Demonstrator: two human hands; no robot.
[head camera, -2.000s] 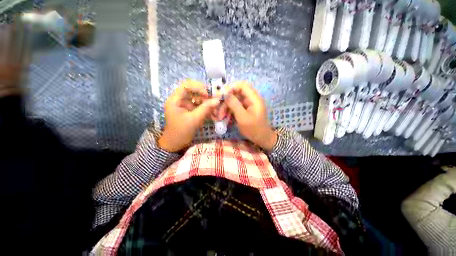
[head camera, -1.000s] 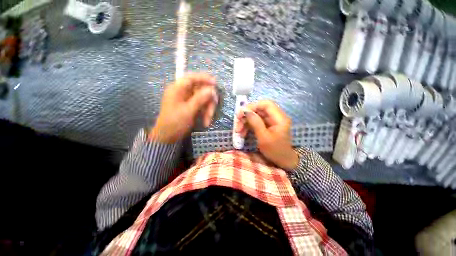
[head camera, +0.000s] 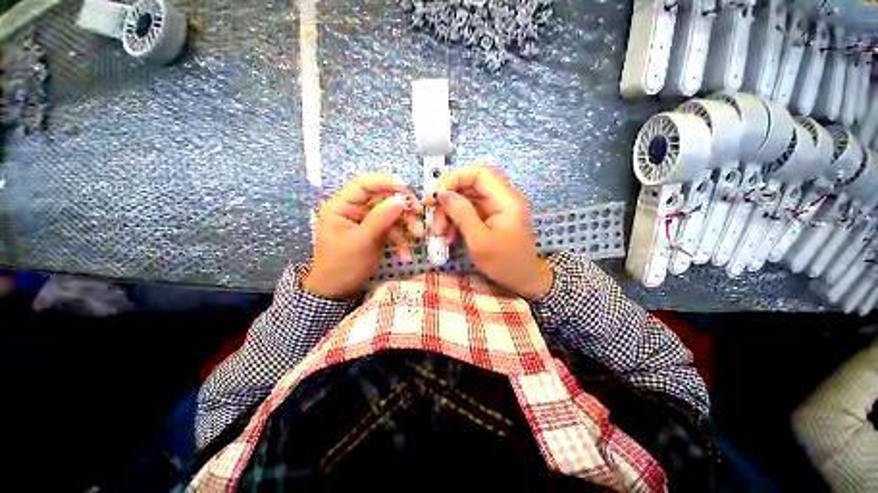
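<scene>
A white handheld fan body (head camera: 431, 117) lies in front of me, its drum-like head away from me and its narrow handle pointing at me. My left hand (head camera: 358, 231) is at the left side of the handle, with a tiny pale bit pinched between thumb and forefinger. My right hand (head camera: 489, 220) is at the right side, its fingertips touching the handle near its middle. The fingers partly hide the handle. A grey dotted sheet (head camera: 589, 229) lies under the handle and hands, along the bench edge.
Overlapping rows of white fans (head camera: 671, 148) lie on the right. A pile of small grey fittings (head camera: 486, 27) is at the far side. Another fan (head camera: 152, 31) lies far left. A whitish tape strip (head camera: 309, 91) crosses the bubble wrap. A person's sleeve (head camera: 842, 419) shows at lower right.
My left hand has come back to the handle from the left, where it was held apart a second ago. My right hand stays at the handle. The whole view has shifted.
</scene>
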